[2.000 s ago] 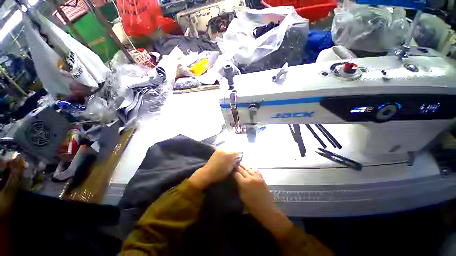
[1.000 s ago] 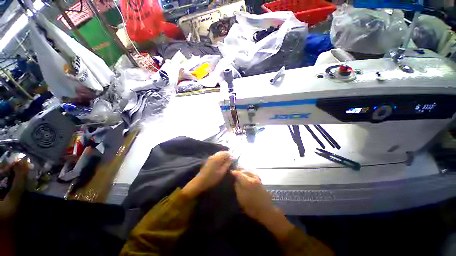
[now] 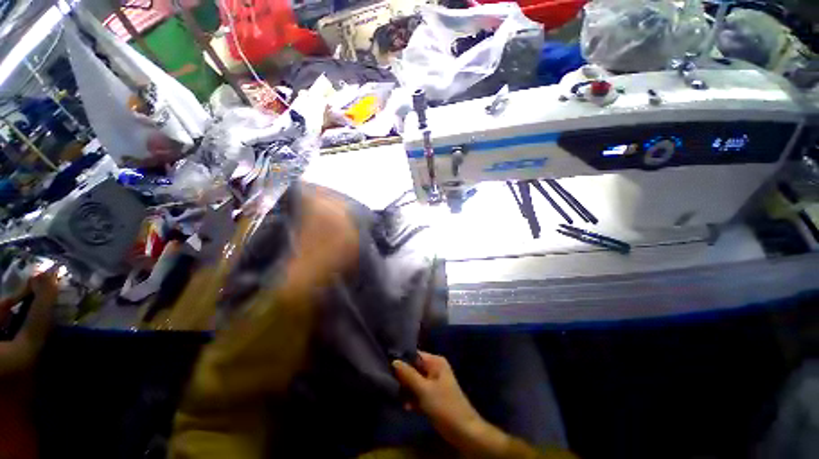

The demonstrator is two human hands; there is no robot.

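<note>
The dark grey garment piece [image 3: 368,278] lies left of and below the needle, partly on the table and hanging over its front edge. My left hand [image 3: 325,235] is blurred over the cloth's upper left part; its fingers cannot be made out. My right hand [image 3: 433,387] pinches the cloth's lower right edge below the table front. The white sewing machine [image 3: 521,143] stands behind, with its needle and presser foot [image 3: 434,193] at the head's left end. No cloth shows under the foot. Dark snips or tweezers [image 3: 593,238] lie right of the needle.
Thin black strips [image 3: 523,209] lie on the bed beside the snips. Plastic bags and scraps [image 3: 260,161] crowd the table's left rear. A white bag [image 3: 467,54] stands behind the machine. Another person's hand [image 3: 34,309] shows at the far left. The table's front edge [image 3: 611,291] runs rightward.
My hands have moved apart: the left went up and left, the right went down towards me. The cloth is pulled down and spread between them. The camera view has shifted slightly.
</note>
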